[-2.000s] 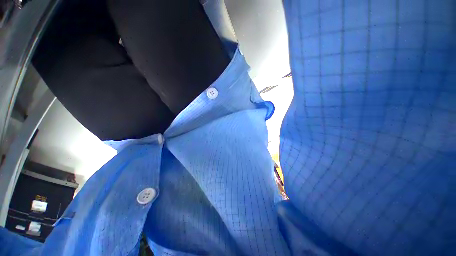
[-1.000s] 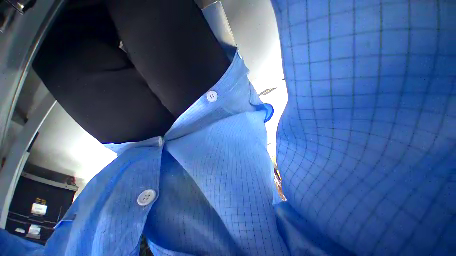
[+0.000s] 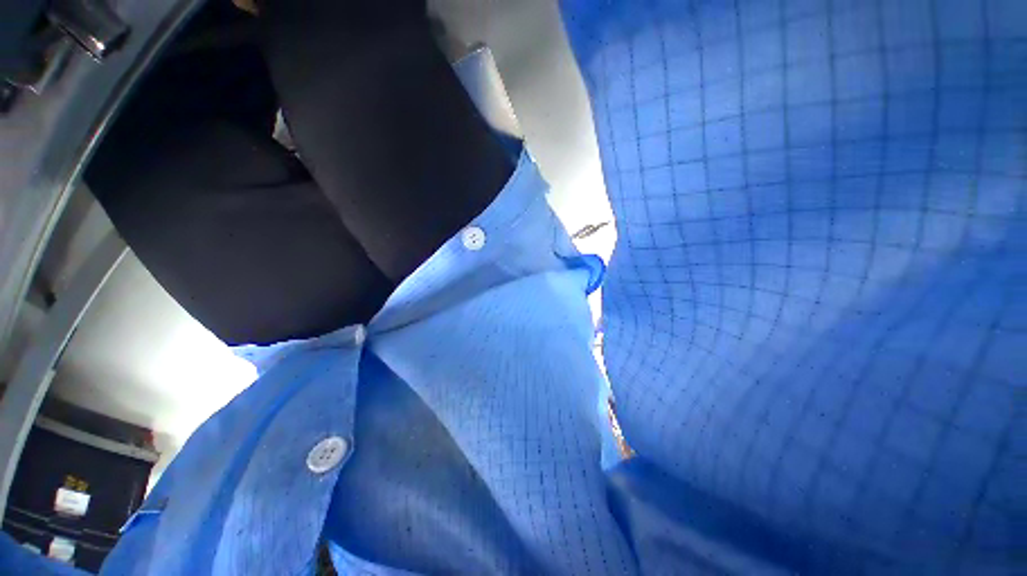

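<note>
Neither my left hand nor my right hand is in view. My blue grid-pattern smock (image 3: 484, 371) with white buttons fills the lower middle. My legs in black trousers (image 3: 338, 169) show at the upper left. A large blue grid-pattern sleeve or smock part (image 3: 811, 248) covers the right side, close to the camera, and hides what is behind it. No work object is visible.
A grey curved metal rail (image 3: 85, 158) runs down the left edge. Dark metal parts (image 3: 85, 28) sit at the top left corner. A black box with white labels (image 3: 79, 478) is at the lower left. Pale floor shows between them.
The blue cloth at the right has spread further left. The smock and legs sit slightly lower in the picture. More of the dark metal parts shows at the top left.
</note>
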